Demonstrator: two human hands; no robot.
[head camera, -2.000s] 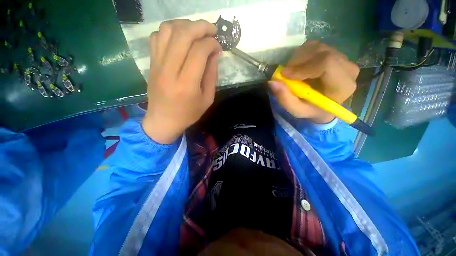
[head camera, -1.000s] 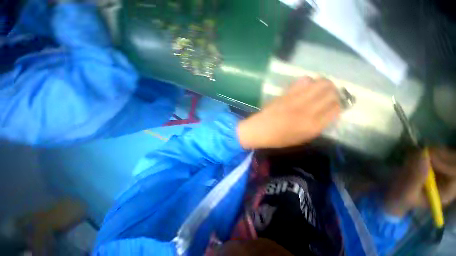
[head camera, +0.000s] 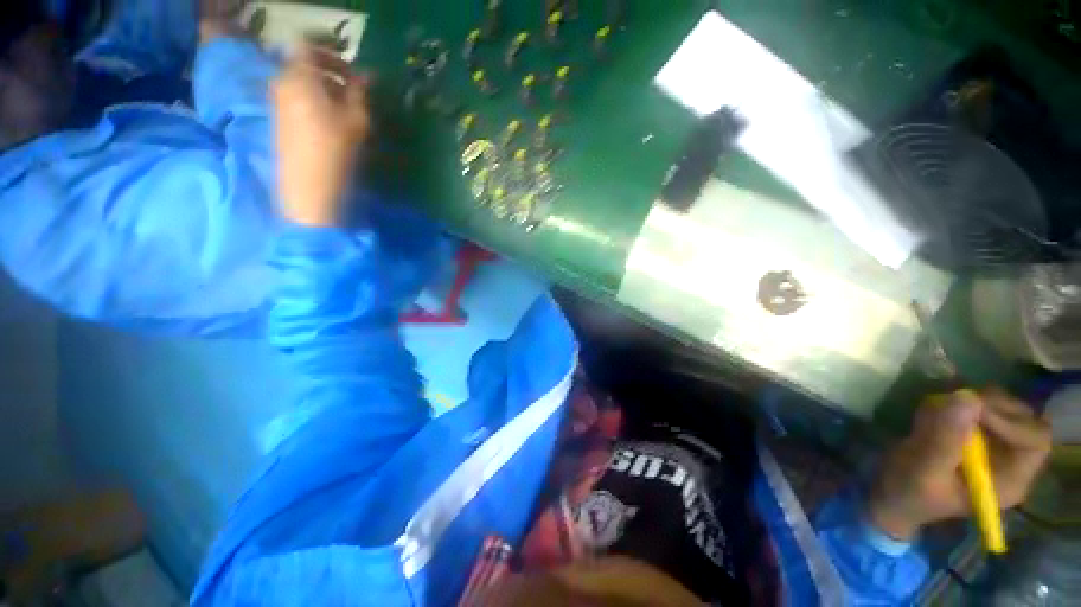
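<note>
The dark notched disc (head camera: 781, 292) lies on the pale work plate (head camera: 711, 255), with neither hand on it. My right hand (head camera: 963, 460) holds the soldering iron by its yellow handle (head camera: 982, 492), at the right; its thin tip points up beside the plate's right end. My left hand (head camera: 318, 136) is stretched out to the upper left, by a small pale sheet (head camera: 285, 21) with dark pieces on it. It is blurred, and I cannot tell whether its fingers hold anything. A dark bristly strip (head camera: 699, 160) lies at the plate's upper left edge.
Many small assemblies with yellow-green dots (head camera: 510, 178) are spread on the green mat (head camera: 616, 107). A white paper strip (head camera: 806, 154) lies beyond the plate. A black wire-ring fan (head camera: 960, 196) and a grey pot (head camera: 1049, 314) stand at the right. Another person's blue sleeve (head camera: 119, 225) is at the left.
My left hand has let go of the disc and moved far to the upper left. My right hand has drawn the iron away from the disc to the right. The view has swung left.
</note>
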